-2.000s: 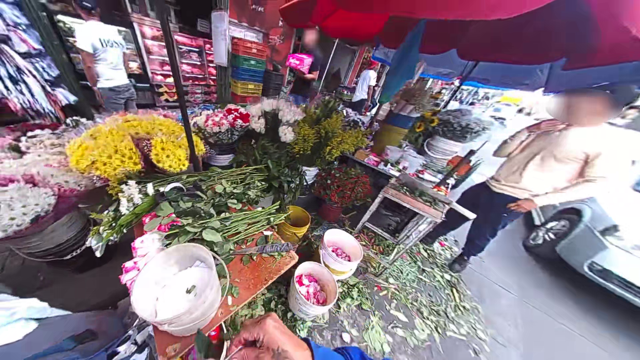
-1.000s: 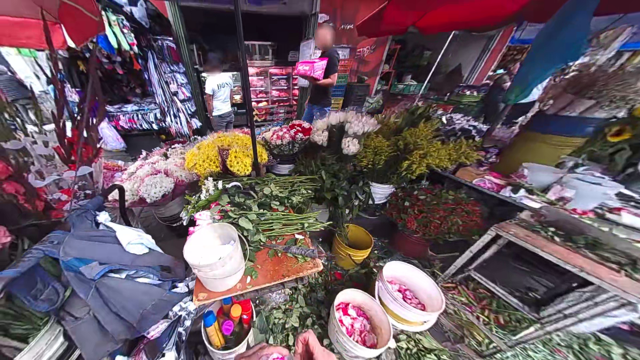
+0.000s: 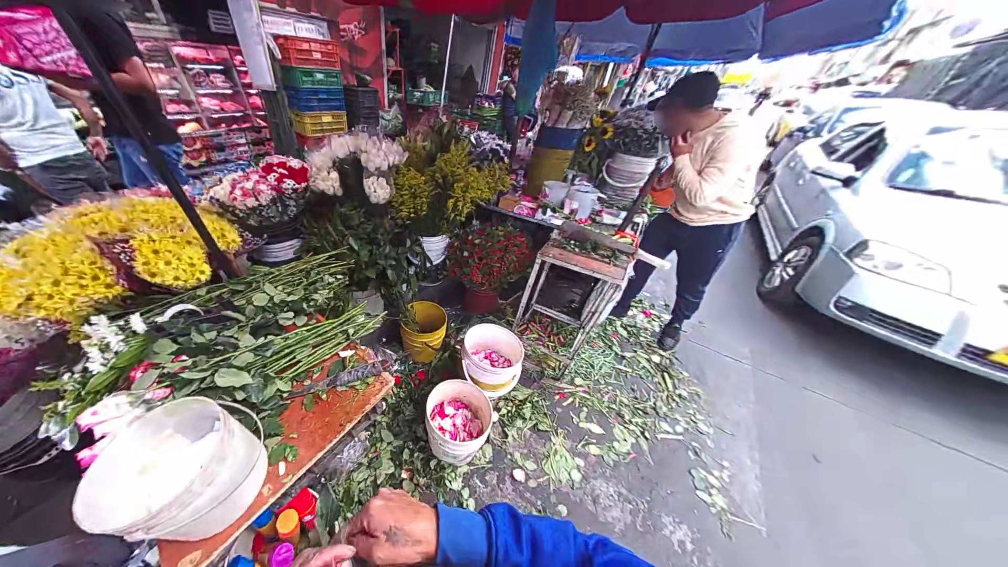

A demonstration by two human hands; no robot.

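My right hand (image 3: 394,526), in a blue sleeve, is at the bottom centre with its fingers curled; whether it holds anything is hidden. Part of my left hand (image 3: 324,556) shows at the bottom edge, close against the right one. Just left of them are bottles with coloured caps (image 3: 288,526). A white plastic bucket (image 3: 236,480) stands on the orange wooden board (image 3: 346,405), beside cut green stems (image 3: 315,346) and a long blade-like tool (image 3: 342,378). Beyond my hands, two white buckets (image 3: 435,447) (image 3: 516,378) hold pink and white petals.
A yellow bucket (image 3: 424,335) stands behind the petal buckets. Yellow flowers (image 3: 169,256) are at left, red ones (image 3: 490,256) further back. A wooden stand (image 3: 587,264) and a person (image 3: 713,173) are at right, near a white car (image 3: 898,236). Cut leaves (image 3: 630,409) litter the ground.
The view has swung left and then back right. Both hands showed at the bottom edge one second ago; now more of my right hand and sleeve is visible.
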